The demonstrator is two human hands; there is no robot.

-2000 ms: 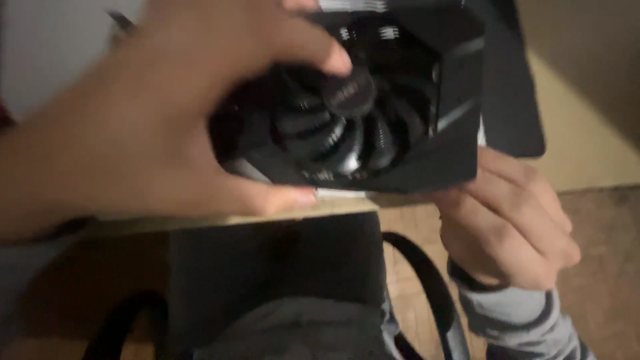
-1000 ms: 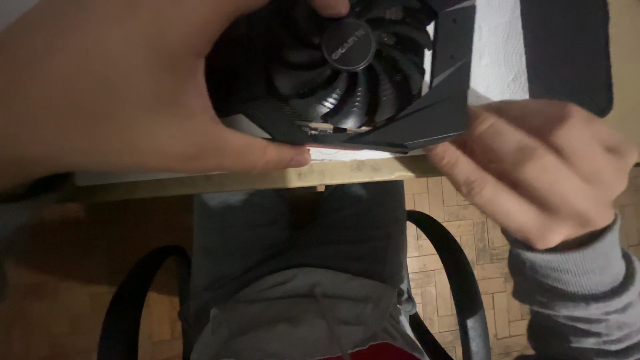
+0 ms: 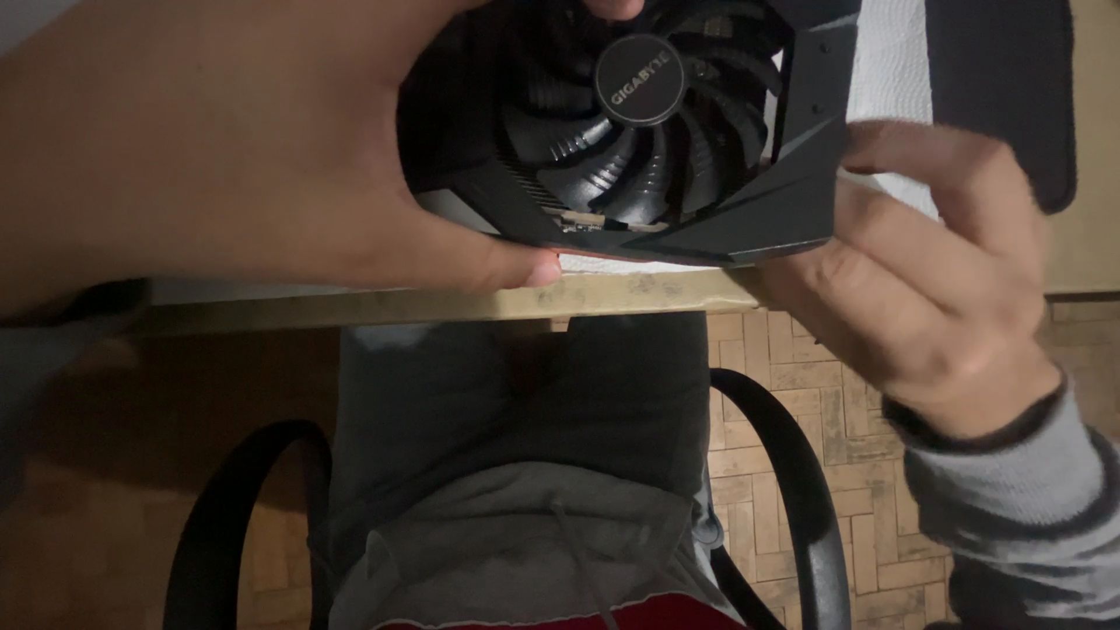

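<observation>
A black Gigabyte graphics card [image 3: 744, 214] with a round fan [image 3: 640, 80] facing up is held above the table's front edge. My left hand [image 3: 262, 157] grips it from the left, the thumb along its near edge and a fingertip over the fan near the top of the view. At the card's right end is my right hand [image 3: 936, 254], its fingers bent against the near right corner and partly hidden beneath it. Whether those fingers pinch the card or a small part is not visible. White paper towel [image 3: 892, 66] lies under and behind the card.
A dark mat [image 3: 1006, 96] lies on the table at the right. The table's pale front edge [image 3: 647, 293] runs below the card. Nearer are my lap and the chair's black armrests [image 3: 787, 464], above a parquet floor [image 3: 875, 525].
The view has shifted since the oldest frame. Both hands stay at the card; the right hand's fingers now sit further up along its right end than one second ago.
</observation>
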